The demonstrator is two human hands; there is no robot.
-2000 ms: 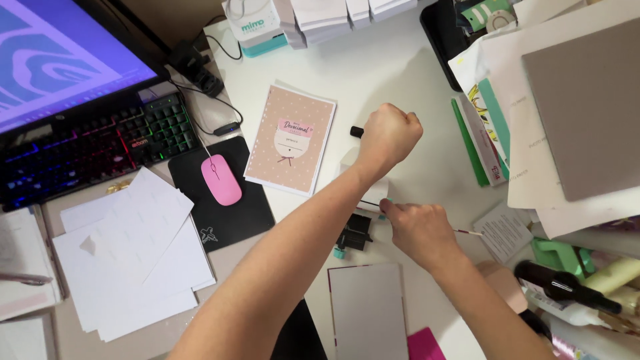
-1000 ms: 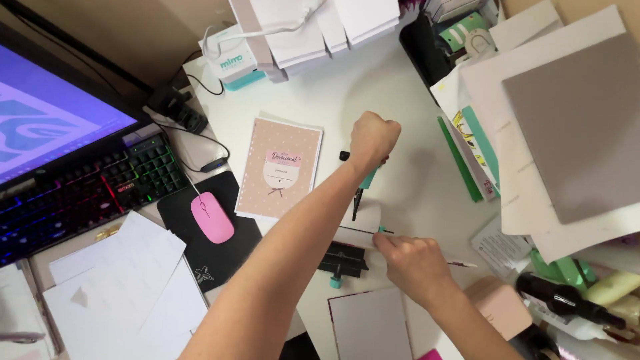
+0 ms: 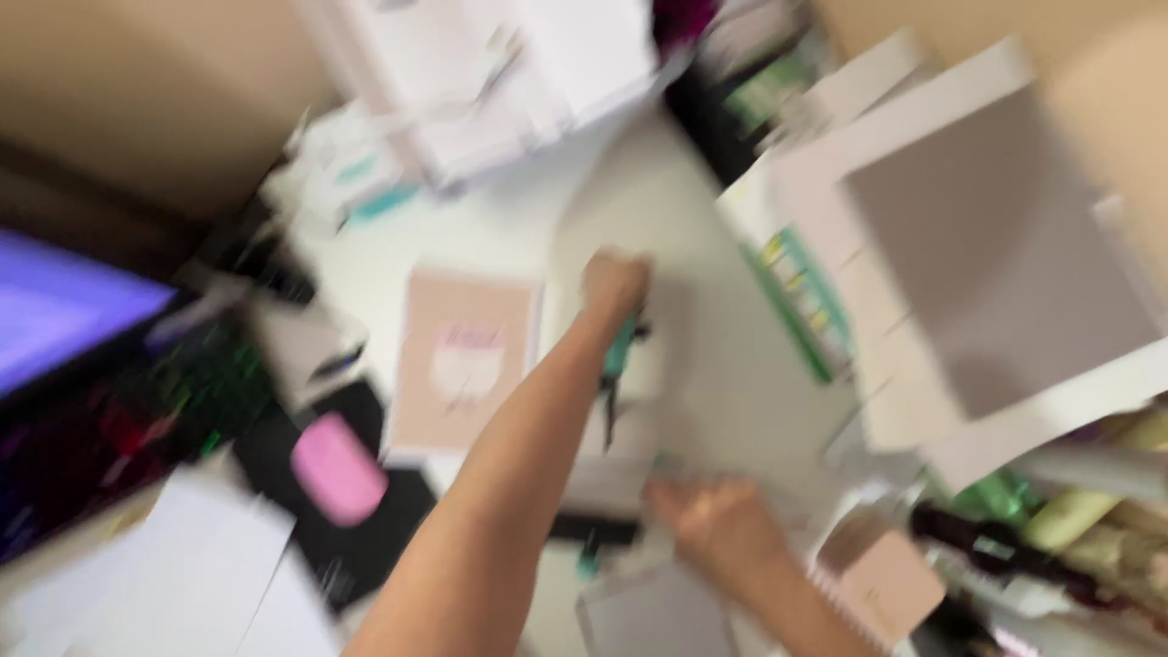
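Note:
A white and black desktop punch or binding machine [image 3: 602,484] stands on the white desk, blurred. My left hand [image 3: 616,281] is closed at the far end of its lever, which has a teal part [image 3: 619,351]. A small teal knob [image 3: 589,558] shows at the near side of the machine. My right hand [image 3: 716,516] is at the machine's right end, fingertips against it beside a small teal piece; its exact hold is blurred. Left of the lever lies a pink-beige notebook cover [image 3: 465,360]. A grey sheet or cover [image 3: 657,611] lies just below the machine.
A pink mouse [image 3: 339,470] rests on a black mouse pad [image 3: 356,557], near a lit keyboard [image 3: 173,401] and a monitor [image 3: 64,301]. White papers [image 3: 164,566] lie lower left. Paper stacks [image 3: 511,82] stand at the back. Large sheets [image 3: 995,246] and bottles [image 3: 1013,557] crowd the right.
My left hand has moved farther from the machine's body, and the lever, hidden two seconds ago, now shows. My right hand stays at the machine's right end. The view has shifted and blurred.

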